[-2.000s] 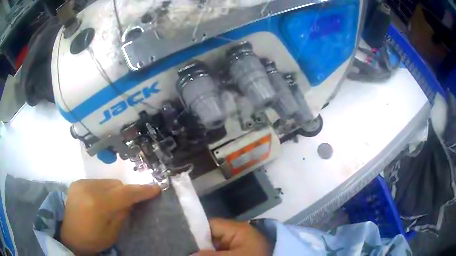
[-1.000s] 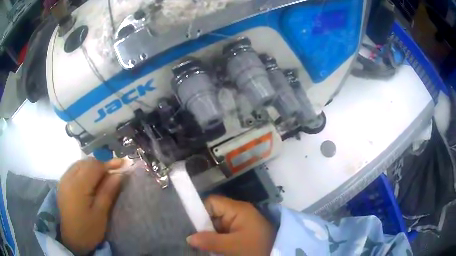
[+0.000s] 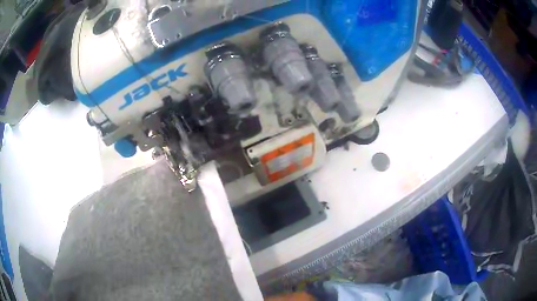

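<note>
A grey garment panel (image 3: 141, 241) lies left of and below the presser foot (image 3: 187, 178) of the white overlock machine (image 3: 153, 85). A white edge strip (image 3: 226, 229) runs from beside the foot down along the panel's right edge. My right hand (image 3: 294, 296) is cut off by the bottom edge, near the strip's lower end; only a small blurred part shows, so its grip cannot be told. My left hand is out of the picture.
The orange-marked guard (image 3: 287, 160) sits right of the foot, above a dark looper cover (image 3: 279, 214). A blue basket (image 3: 438, 241) stands below the table's measuring-scale edge (image 3: 365, 247). Dark cloth hangs at the right. A dark grey piece (image 3: 35, 273) lies far left.
My left hand has left the panel and the picture. My right hand has moved down to the bottom edge. More of the panel and strip shows. The machine sits slightly higher in view.
</note>
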